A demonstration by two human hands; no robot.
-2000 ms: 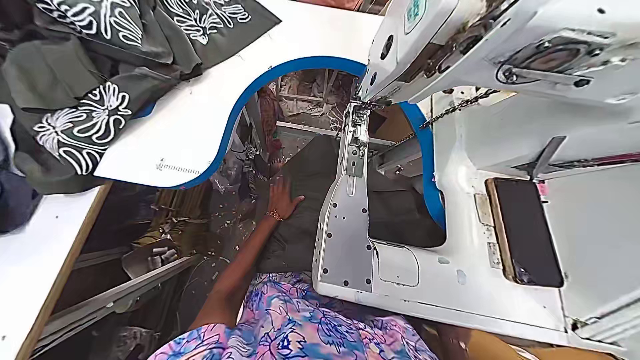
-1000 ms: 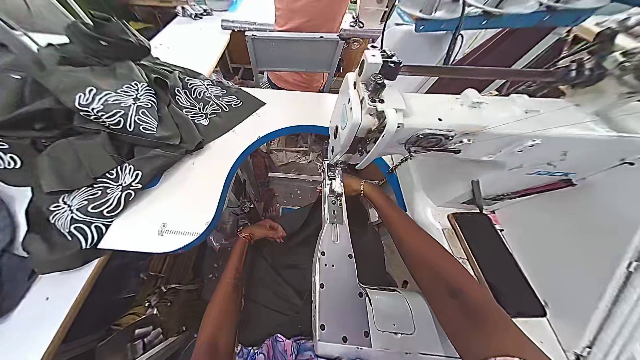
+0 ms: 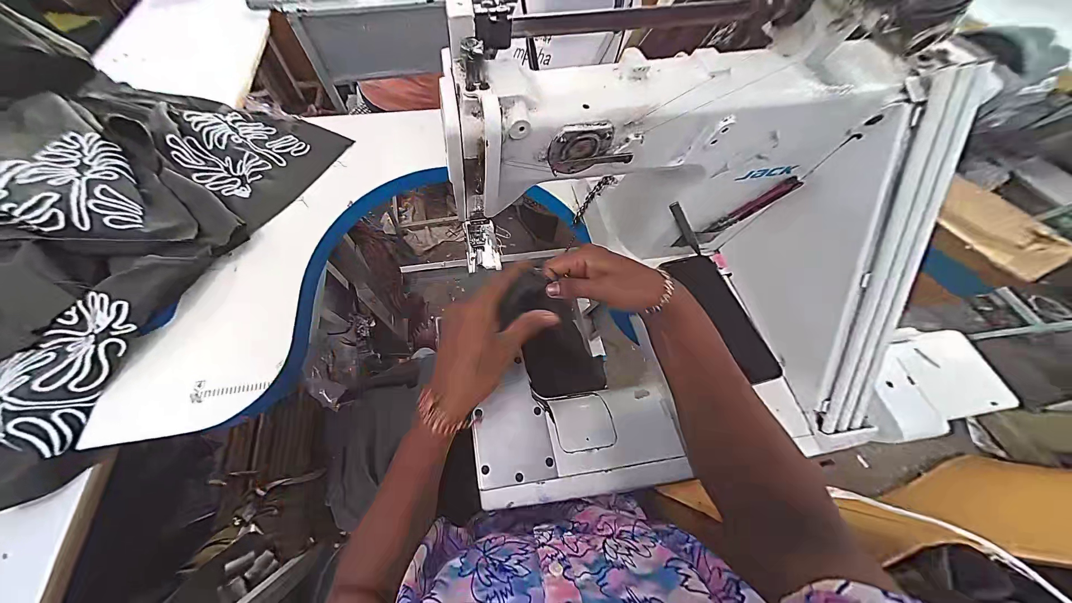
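A white industrial sewing machine [image 3: 670, 126] stands ahead, its presser foot [image 3: 483, 247] just beyond my hands. My left hand [image 3: 481, 343], partly blurred, has its fingers on dark fabric [image 3: 565, 352] that lies over the narrow machine bed [image 3: 511, 444]. My right hand [image 3: 599, 280] pinches the far edge of this fabric with thumb and fingers, close to the presser foot. More dark cloth [image 3: 373, 452] hangs left of the bed. Dark pieces with white embroidered motifs [image 3: 79, 180] are heaped on the white table at the left.
The blue-edged white tabletop [image 3: 360, 142] curves around the machine bed. A smartphone [image 3: 729, 322] lies on the machine base at the right. A metal chain [image 3: 593, 197] hangs behind the bed. Yellow material [image 3: 971, 502] lies at the lower right.
My hands, apart on either side of the bed a second ago, are now close together over it. The dark fabric has come up onto the bed. The view has shifted.
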